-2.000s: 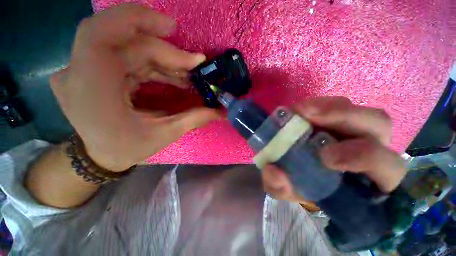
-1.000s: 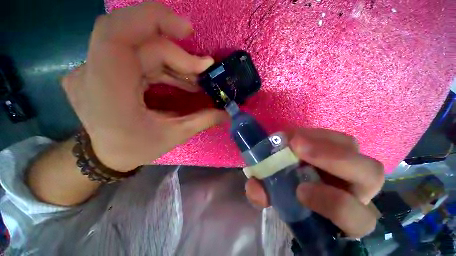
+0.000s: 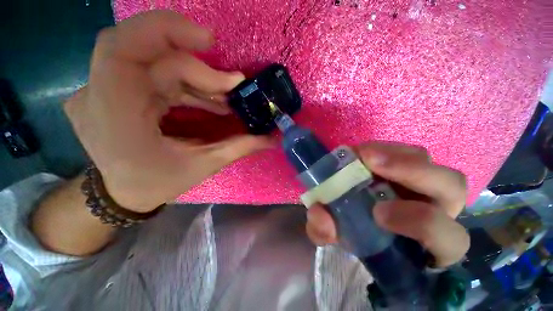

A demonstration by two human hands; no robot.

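My left hand (image 3: 151, 115) holds a glossy black device housing (image 3: 285, 91) between thumb and fingers, its open side facing me. A small pale label (image 3: 248, 90) shows inside it. My right hand (image 3: 418, 203) grips a grey-blue electric screwdriver (image 3: 358, 212) with a cream band (image 3: 337, 184) around its body. The screwdriver's gold-looking bit (image 3: 272, 108) points into the middle of the housing. Whether a screw is on the tip cannot be told.
The pink-red mat (image 3: 394, 73) lies under the work, with small white specks at its far side. Black units (image 3: 17, 136) lie on the dark green bench (image 3: 54, 54) at left. Dark equipment (image 3: 521, 161) and clutter are at right.
Compared with one second ago, both hands and the housing appear slightly further left. The bit has shifted from near the housing's lower edge towards its middle, and the screwdriver lies more slanted.
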